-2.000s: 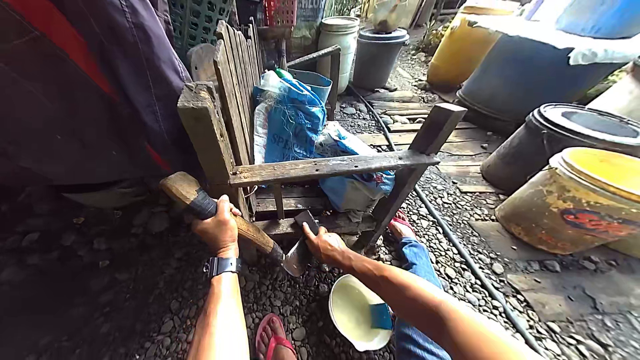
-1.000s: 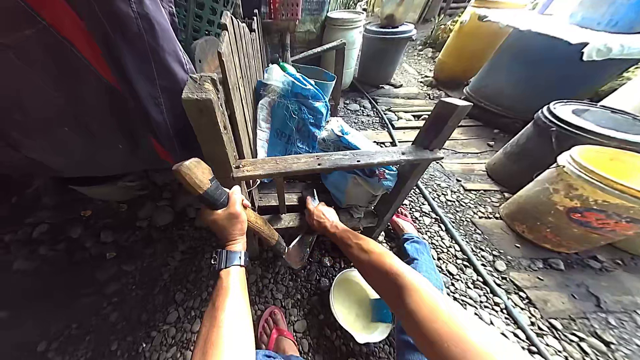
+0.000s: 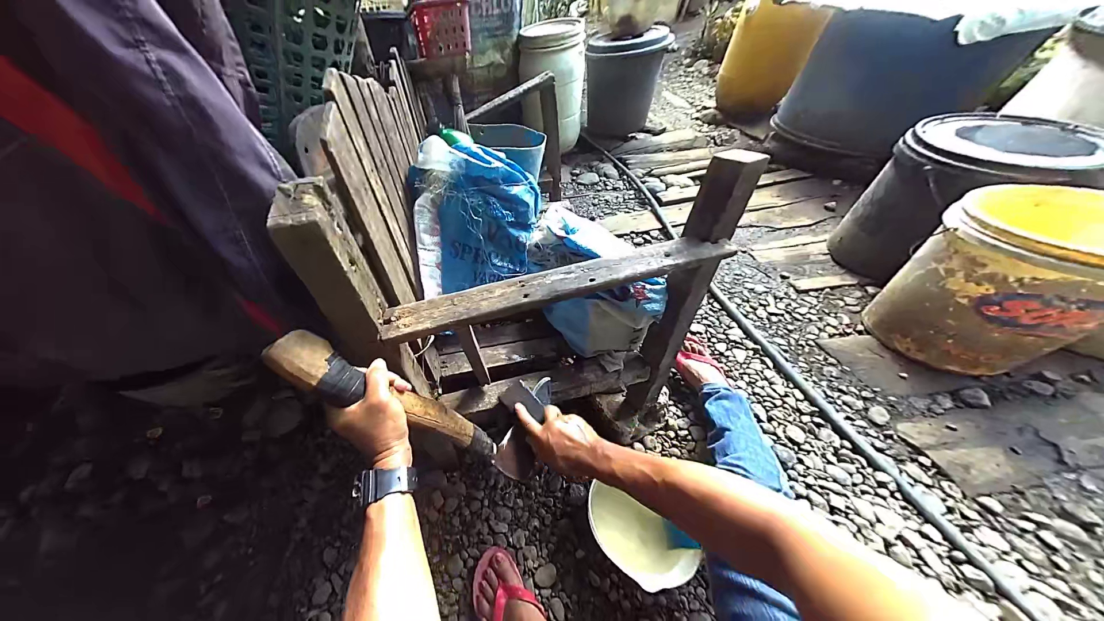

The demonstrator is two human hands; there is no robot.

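My left hand [image 3: 376, 417] is closed around the thick wooden handle [image 3: 431, 420] of a bladed tool, just below a black wrapped band. The handle slants down to the right to a wide metal blade [image 3: 514, 452], whose far part is hidden by my right hand. My right hand [image 3: 559, 438] grips a dark flat block [image 3: 523, 399], perhaps a sharpening stone, held against or just over the blade. Both hands are low beside the end of a weathered wooden bench [image 3: 552, 291]. Below my right forearm a white basin [image 3: 634, 543] holds pale liquid and a blue object.
Blue and white sacks [image 3: 489, 226] lie on the bench. A dark cloth [image 3: 147, 190] hangs at the left. A black hose [image 3: 802, 388] runs over the gravel at the right, near a worn yellowish bucket [image 3: 975, 285] and a dark lidded bucket [image 3: 897, 194]. My sandalled feet flank the basin.
My right hand has shifted along the blade area, and the dark block, mostly hidden a second ago, shows plainly again. My left hand keeps its hold on the handle.
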